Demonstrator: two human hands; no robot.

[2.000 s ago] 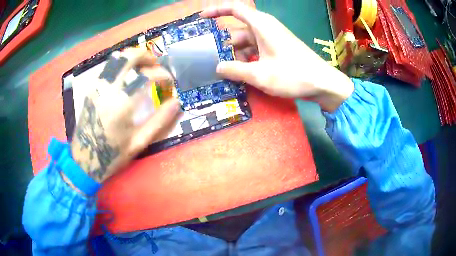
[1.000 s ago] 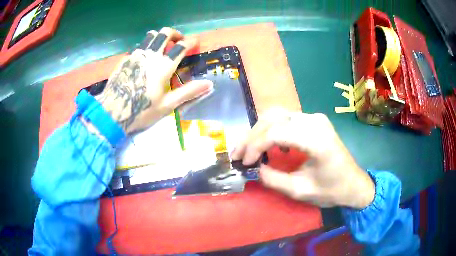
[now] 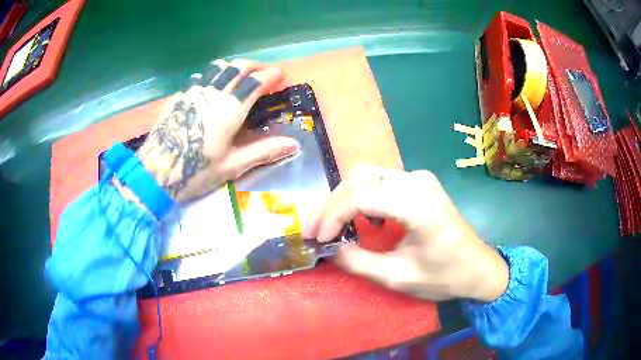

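The tablet half-assembly (image 3: pixel 323 144) lies open, tilted, on the orange-red foam mat (image 3: pixel 365 95). Its bare grey bay shows an orange-yellow ribbon cable (image 3: pixel 270 209) and a green-yellow strip (image 3: pixel 235 207) beside the white battery pack (image 3: pixel 200 221). My left hand (image 3: pixel 204 133), tattooed and with dark bands on the fingers, lies spread over the tablet's upper edge and battery. My right hand (image 3: pixel 415 242) pinches the near right corner of a thin dark board (image 3: pixel 277 256) at the tablet's near edge. Its fingers hide that corner.
A red tape dispenser (image 3: pixel 502 91) with yellow tape strips stands at the right. Beside it are red bubble bags (image 3: pixel 576 151) with a board (image 3: pixel 587 98) on top. Another tablet (image 3: pixel 28 56) lies on a mat at the far left.
The blue mainboard face is no longer seen; the bay is exposed and the dark board is at the near edge. My left hand has shifted to the upper edge, my right hand to the near right corner.
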